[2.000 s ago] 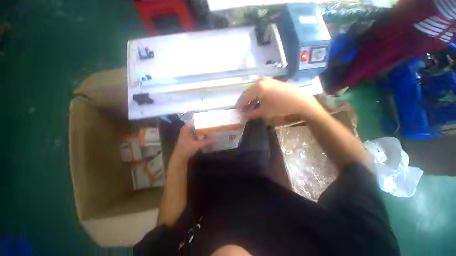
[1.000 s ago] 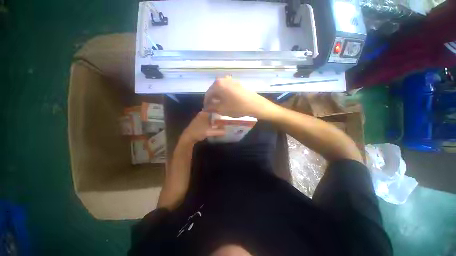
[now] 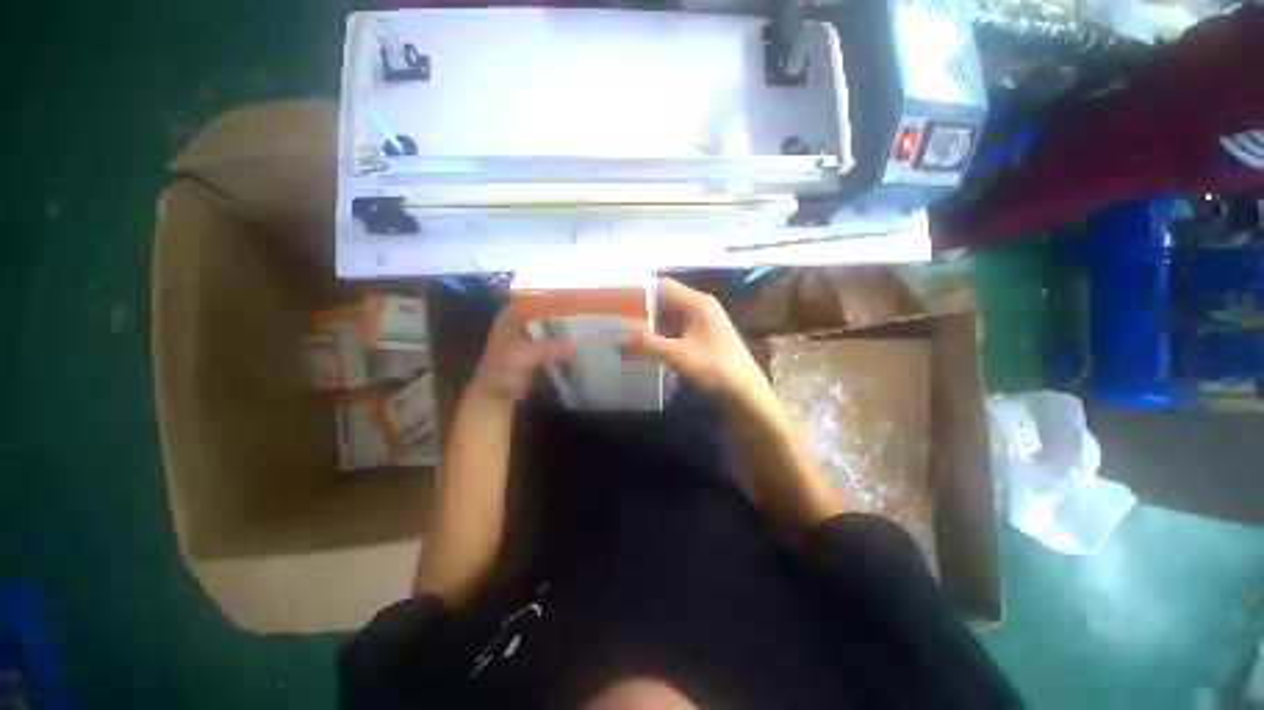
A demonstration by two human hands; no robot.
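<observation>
A white retail box (image 3: 599,364) with an orange band is held by both hands at the near edge of the heat sealer (image 3: 555,111). My left hand (image 3: 510,358) grips its left side and my right hand (image 3: 697,337) its right side. A glossy clear film seems to show at the box's far end; its extent cannot be told. The sealing arm (image 3: 596,169) lies across the board, beyond the yellowish sealing strip (image 3: 596,207). The control box (image 3: 932,104) has a lit red switch.
A deep brown carton (image 3: 222,402) at left holds several orange-and-white packs (image 3: 392,319). A scrap carton (image 3: 973,472) at right holds shiny clear film offcuts (image 3: 846,437). A white plastic bag (image 3: 1065,472) lies on the green floor. A person's dark red sleeve (image 3: 1109,146) is at upper right.
My right hand has moved from above the box to its right side. The box has turned to show its broad face and is nearer the sealer's edge. The camera view has shifted.
</observation>
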